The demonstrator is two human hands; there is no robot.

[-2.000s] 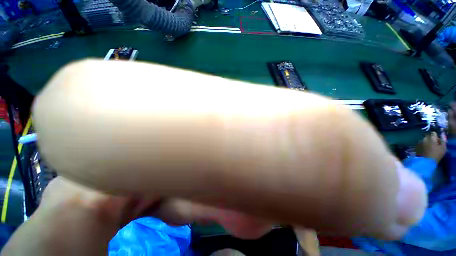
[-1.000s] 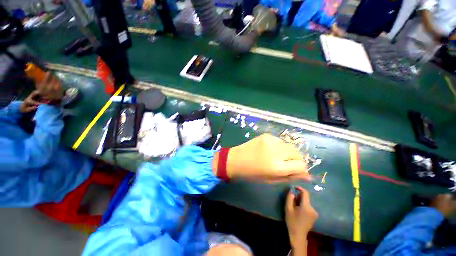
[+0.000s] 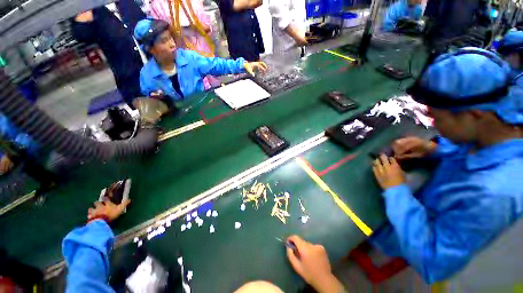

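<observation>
My left hand (image 3: 108, 210), with a red band at the wrist, reaches to the far left. Its fingers are on the near edge of a white tray (image 3: 127, 193) that bears a dark phone housing (image 3: 116, 191). My right hand (image 3: 309, 260) is at the bottom centre over the green bench, pinching a thin dark tool, likely tweezers (image 3: 290, 245). Thin tan sticks (image 3: 280, 207) lie beyond it. White scraps (image 3: 198, 219) lie between the hands.
Dark handsets (image 3: 269, 140) sit on the green line. A black tray (image 3: 350, 131) holds white pieces. A worker in blue (image 3: 453, 189) sits at right, another person (image 3: 183, 74) across. A grey hose (image 3: 74, 134) hangs left. A crumpled bag (image 3: 147, 276) lies near.
My left hand has moved from the stick pile out to the white tray at far left. The view has turned right, showing more of the neighbouring worker. My right hand still holds the dark tool.
</observation>
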